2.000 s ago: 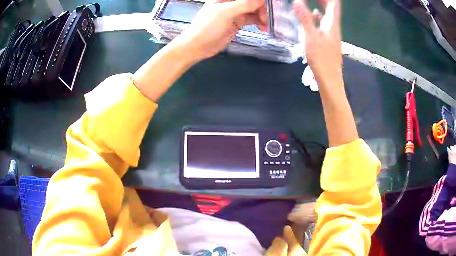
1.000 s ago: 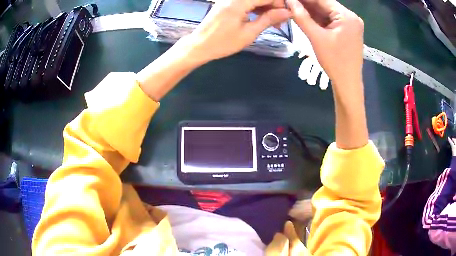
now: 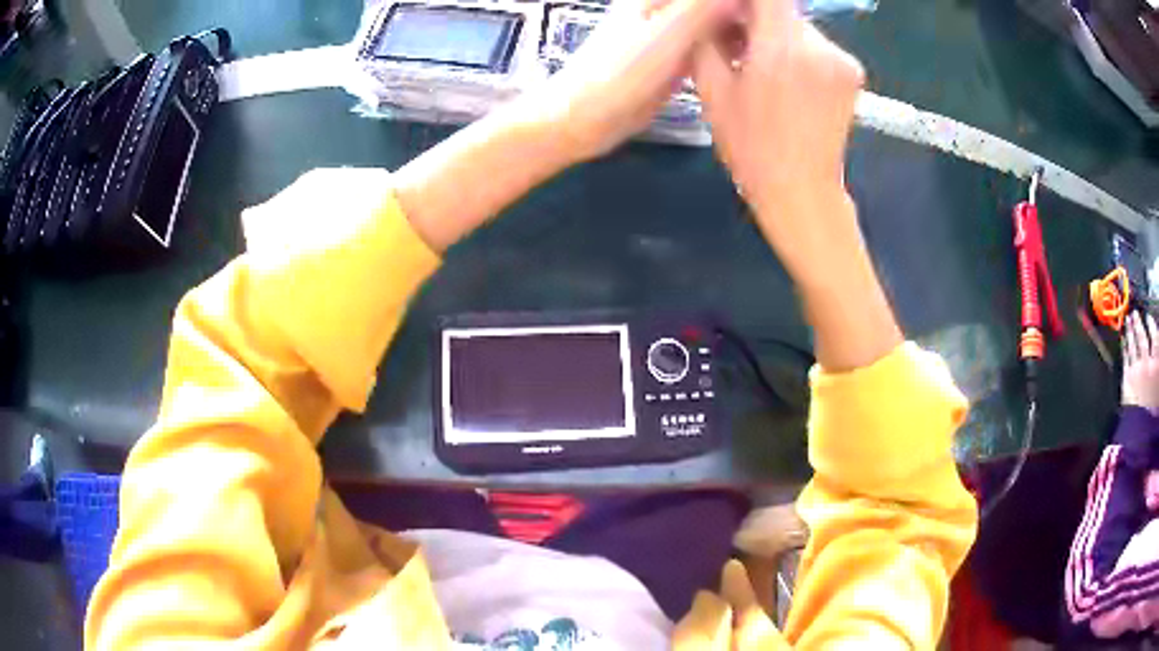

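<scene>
A black media player unit lies flat on the bench in front of me, its pale-bordered dark display at left and a silver-ringed dial at right. Neither hand touches it. My left hand and my right hand are together above the far side of the bench, at the top edge of the picture. Their fingers are bent and partly cut off, so what they hold cannot be made out. Wrapped panel packs lie behind and below my left hand, partly covered by it.
Several black speaker units stand in a row at left. A red-handled tool with a cord and orange loops lie at right. A black strap lies at the unit's right end. Another person's hand is at the right edge.
My hands were apart around a thin panel and clear film, then came together. My right hand has since moved left and covers where the white glove showed. The whole view has shifted slightly.
</scene>
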